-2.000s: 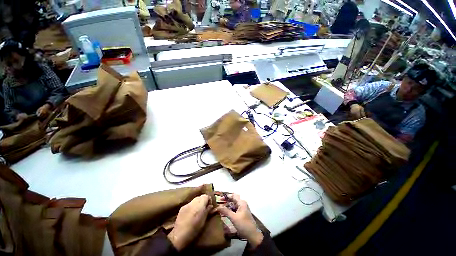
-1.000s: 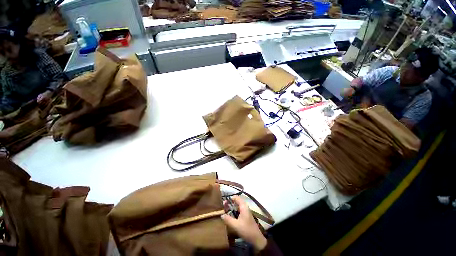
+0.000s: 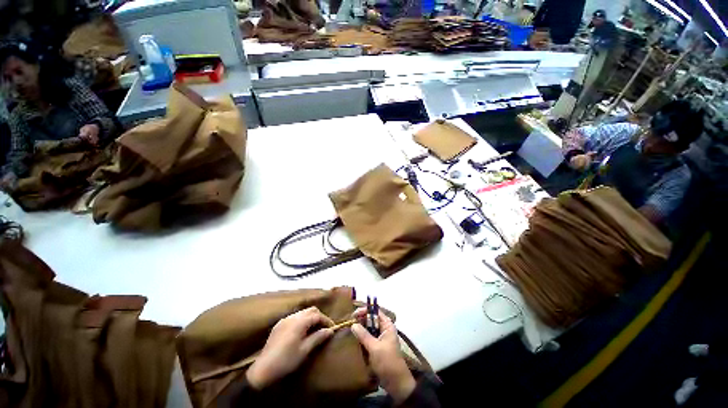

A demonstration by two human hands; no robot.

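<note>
A brown handbag (image 3: pixel 231 339) lies on its side at the table's front edge, under my hands. My left hand (image 3: pixel 289 343) pinches a pale seam edge of the bag near its right end. My right hand (image 3: pixel 383 349) holds small dark thread snips (image 3: pixel 373 312), their two blades pointing up and slightly apart, beside that seam edge. Part of a strap curves out behind my right hand. The bag's lower side is cut off by the picture's edge.
A flat bag (image 3: pixel 387 219) with straps to the left lies mid-table (image 3: pixel 287 175). A crumpled bag heap (image 3: pixel 176 163) and brown bags (image 3: pixel 88 343) are at left. A layered brown stack (image 3: pixel 583 255), cables (image 3: pixel 471 223) and a square brown piece (image 3: pixel 445 141) are at right. Two people sit at the sides.
My left hand, out of sight one second ago, is back on the bag and pinches the seam edge. The snips in my right hand now point upward. The bag's upper side sits lower.
</note>
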